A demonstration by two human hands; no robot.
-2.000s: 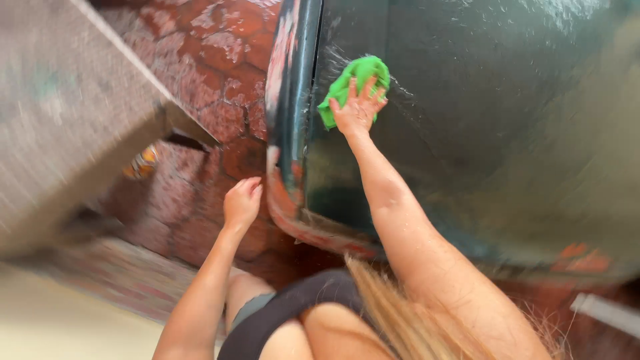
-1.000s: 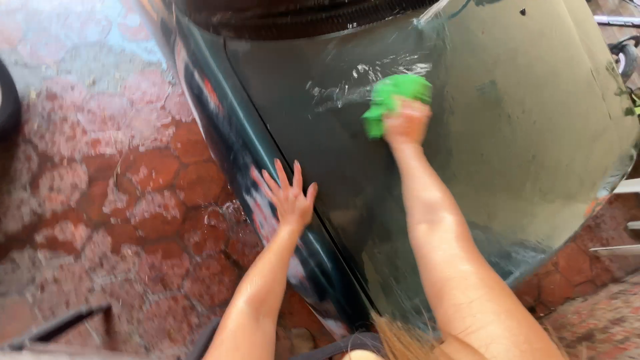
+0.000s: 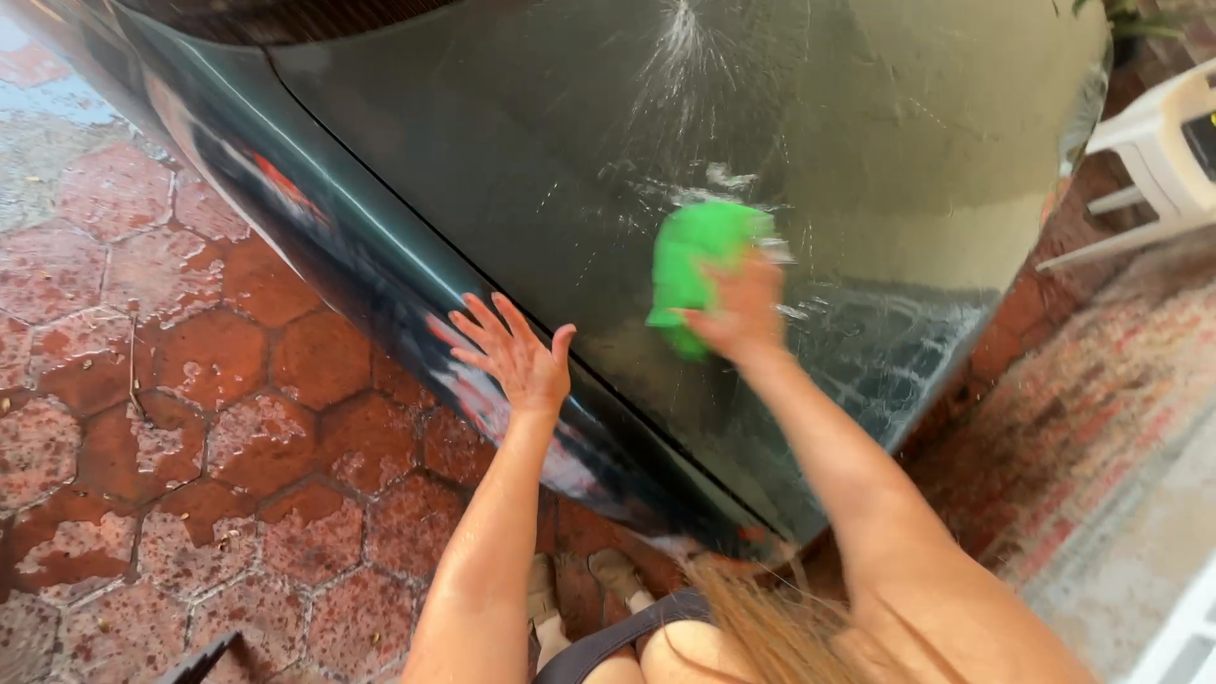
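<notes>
My right hand [image 3: 746, 309] presses a bright green cloth [image 3: 703, 256] onto the wet, dark green car hood [image 3: 532, 161]; both hand and cloth are blurred. Water streaks and splashes lie around the cloth. My left hand [image 3: 518, 356], empty with fingers spread, is over the car's front fender [image 3: 380, 256], close to the seam beside the hood. Whether its palm touches the paint I cannot tell.
Wet red hexagonal floor tiles [image 3: 309, 356] lie left of the car. A white plastic chair [image 3: 1154, 142] stands beyond the hood on the right, near a plant. A dark object [image 3: 204, 660] is at the lower left.
Two seconds ago the left hand was beside the car's corner, off the panel; it is now over the fender, fingers spread. The right hand has kept moving the green cloth over the hood. The view has shifted.
</notes>
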